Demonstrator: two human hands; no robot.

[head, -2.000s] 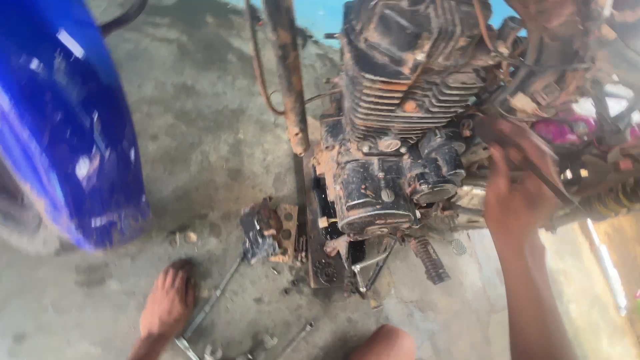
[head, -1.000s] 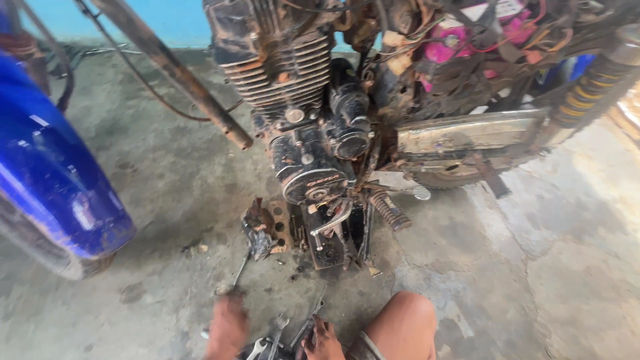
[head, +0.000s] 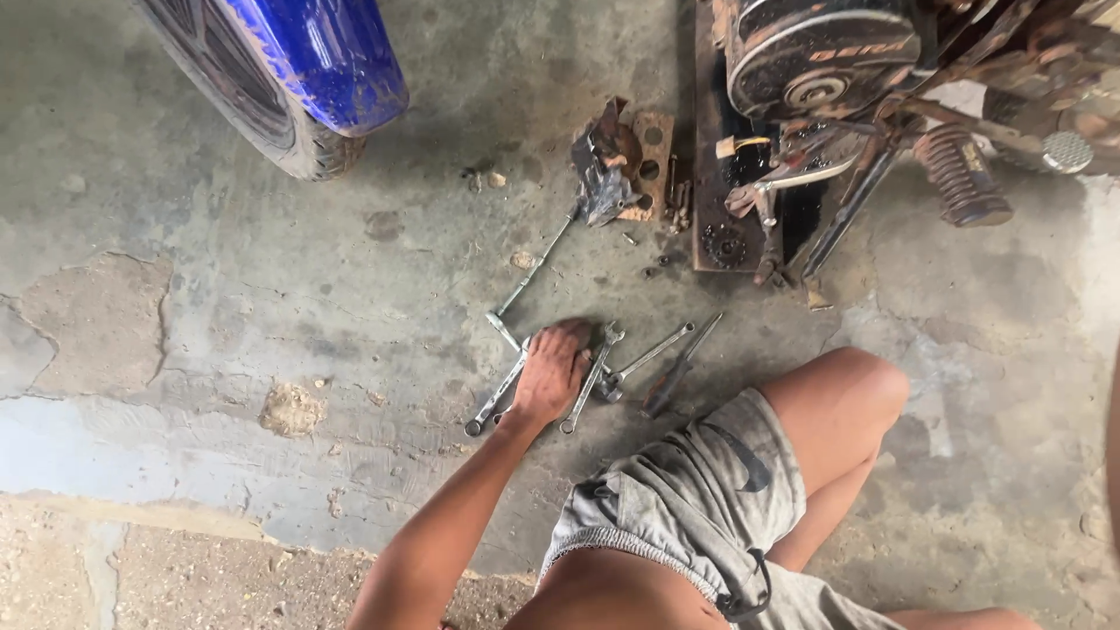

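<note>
My left hand [head: 553, 367] is low over a group of tools on the concrete floor, its fingers bent and partly hidden, so any grip is unclear. A combination wrench [head: 500, 395] lies at its left side, and another combination wrench [head: 588, 385] is at its right. Further right are a thin ring-ended wrench [head: 658, 350] and a screwdriver [head: 681, 369] with a dark handle. Above the hand, a long metal rod tool [head: 535, 273] reaches toward a crumpled dark wrapping [head: 604, 179] beside a perforated metal plate [head: 649, 166]. My right hand is out of view.
A motorcycle engine [head: 822, 61] stands at the upper right, with a kick lever [head: 809, 177] and a rubber-covered footpeg [head: 962, 175]. Beneath it is an oily metal tray [head: 722, 236]. A blue fender [head: 324, 61] over a wheel [head: 262, 105] is at upper left. Small bolts [head: 678, 206] lie nearby.
My right hand, at the engine two seconds ago and by the tools one second ago, is now out of view. My left hand is now among the wrenches. The view has shifted toward the floor.
</note>
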